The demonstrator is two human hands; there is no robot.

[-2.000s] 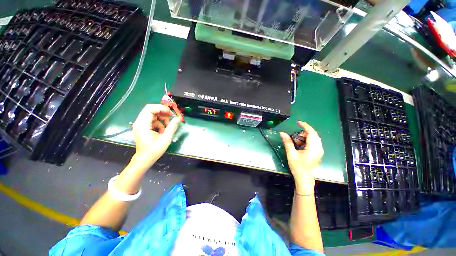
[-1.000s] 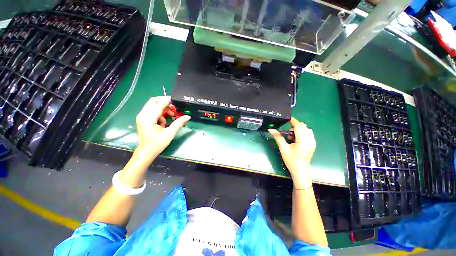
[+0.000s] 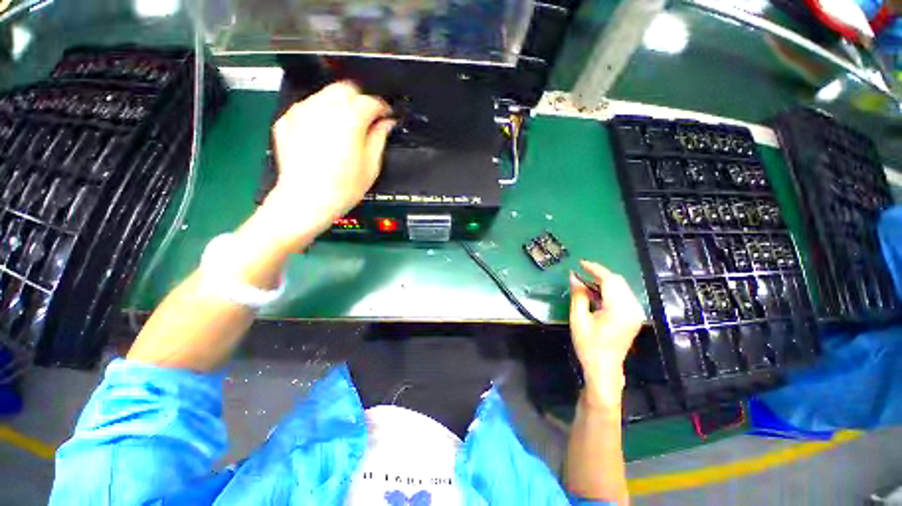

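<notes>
My left hand (image 3: 324, 158) reaches over the top of the black machine (image 3: 440, 183). Its fingertips are bent down at the fixture area, and whether they hold a small part cannot be told. My right hand (image 3: 605, 326) is at the bench's front edge, right of the machine, with a small, slim dark thing (image 3: 590, 287), possibly tweezers, between thumb and forefinger. A few small black-and-metal modules (image 3: 544, 250) lie together on the green mat, just above and left of my right hand.
A clear guard (image 3: 361, 30) is above the machine. Black trays (image 3: 94, 168) are stacked at left. A tray with modules (image 3: 676, 292) and another tray stack (image 3: 841, 198) are at right. A black cable (image 3: 501, 284) lies below the machine. A clear hose (image 3: 194, 148) runs at left.
My left hand has moved from the machine's left front corner onto its top. My right hand has moved away from the right front corner. Modules now show on the mat. The view has shifted.
</notes>
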